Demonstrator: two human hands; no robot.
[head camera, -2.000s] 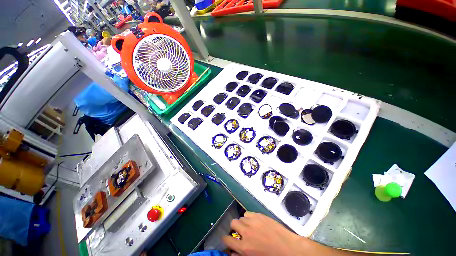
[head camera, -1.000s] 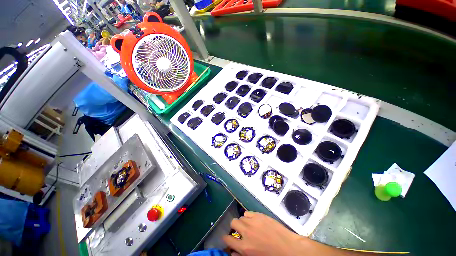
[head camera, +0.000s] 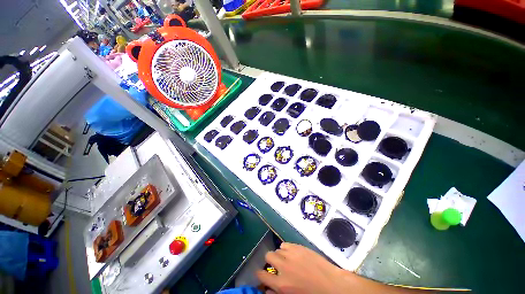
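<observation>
My right hand (head camera: 296, 269) reaches in from the lower right, beside the white tray's near corner. Its curled fingers hold a small dark and yellow piece (head camera: 270, 269), apparently a round circuit board, mostly hidden by the fingers. My left hand is not in view; a bit of blue cloth shows at the bottom edge. The white blister tray (head camera: 384, 221) lies on the green bench. Black round housings (head camera: 361, 201) fill many pockets. Several round circuit boards (head camera: 314, 208) sit in the pockets nearer the machine. A pale disc (head camera: 304, 127) lies mid-tray.
At left stands a bench machine with two orange-brown fixtures (head camera: 141, 205) and a red stop button (head camera: 177, 247). An orange fan (head camera: 185, 72) stands in a green basket (head camera: 233, 92). Right of the tray are a green-capped bottle (head camera: 451, 216), a tissue (head camera: 460, 201) and paper (head camera: 512, 192).
</observation>
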